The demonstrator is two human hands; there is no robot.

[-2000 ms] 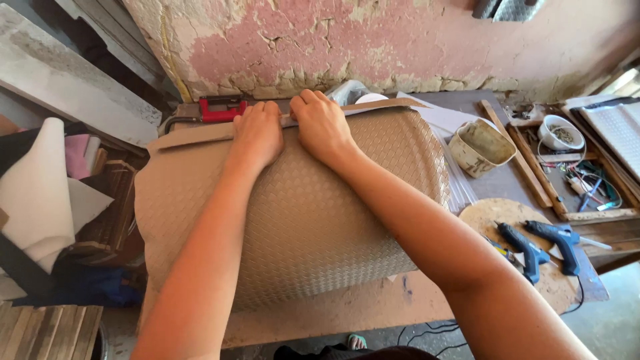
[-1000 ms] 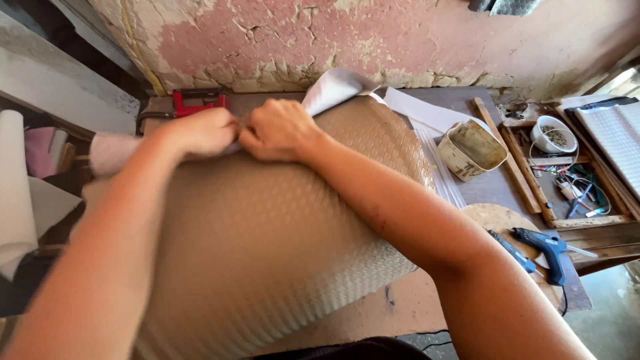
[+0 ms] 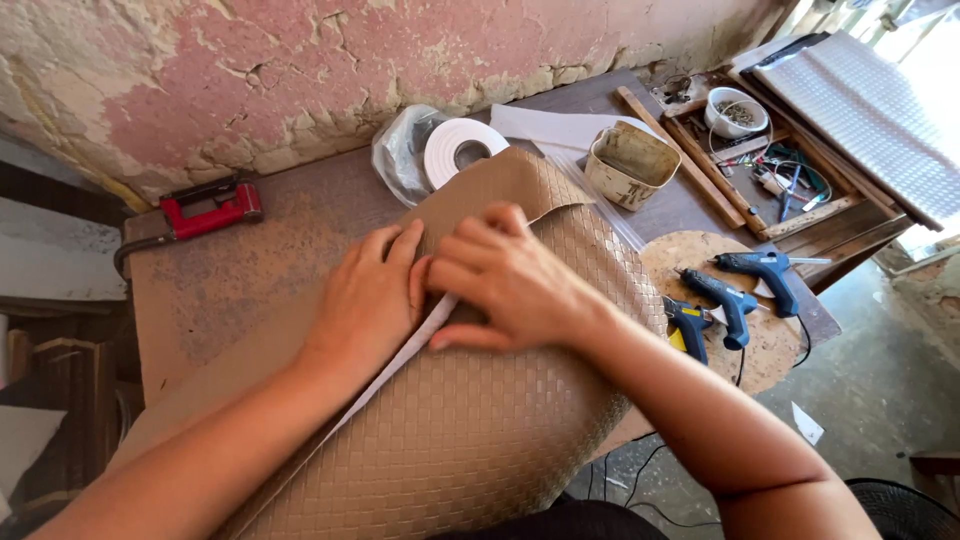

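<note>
A large piece covered in brown woven-pattern sheet, probably faux leather (image 3: pixel 480 420), lies on the worktable below my hands. Along its folded edge runs a narrow white strip (image 3: pixel 409 351). My left hand (image 3: pixel 367 289) rests flat on the plain brown flap left of the strip, fingers pointing up toward the wall. Close beside it, my right hand (image 3: pixel 502 281) is over the edge, its fingers curled and slightly blurred, thumb beside the strip's upper end. Whether its fingertips pinch the edge cannot be told. The flap's far corner folds over near the roll of white tape (image 3: pixel 461 150).
A red staple gun (image 3: pixel 214 210) with a hose lies at the back left. To the right are a worn container (image 3: pixel 630 169), wooden strips (image 3: pixel 679 161), a white bowl of small metal pieces (image 3: pixel 735 112), and several blue glue guns (image 3: pixel 761 274) on a round board (image 3: pixel 697 255).
The brown piece has turned, so its folded edge now runs diagonally. The roll of white tape and more tabletop have come into sight. Both hands have moved along the edge, nearer my body.
</note>
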